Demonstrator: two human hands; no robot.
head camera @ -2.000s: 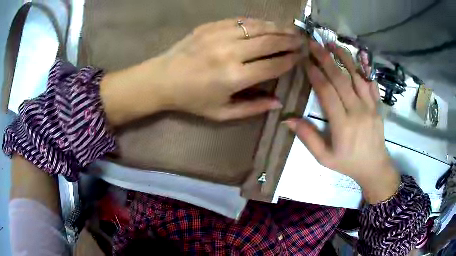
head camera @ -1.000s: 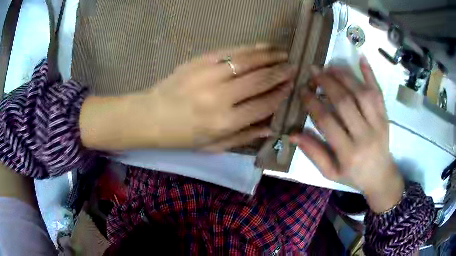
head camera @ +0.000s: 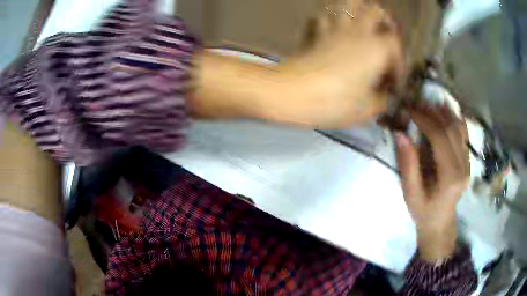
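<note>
The brown fabric panel [head camera: 248, 26] lies at the top of the view, blurred, with a pale edge along its near side. My left hand [head camera: 346, 69] is over the panel's right part, fingers bent; blur hides whether it grips the fabric. My right hand [head camera: 436, 144] is at the right, thumb and fingers apart, its fingertips at a dark blurred spot by the panel's right edge and close to my left hand. I cannot tell what, if anything, it holds. The zipper slider cannot be made out.
The white machine table [head camera: 289, 173] spans the middle, with a dark line across it. Blurred grey machine parts [head camera: 491, 75] stand at the right. A red-and-navy checked apron [head camera: 231, 248] is below. Another arm in a pale sleeve [head camera: 32, 248] shows at the lower left.
The brown panel has moved up, away from the apron, uncovering white table. My left hand has moved up and right with its fingers now bent. My right hand has shifted slightly right.
</note>
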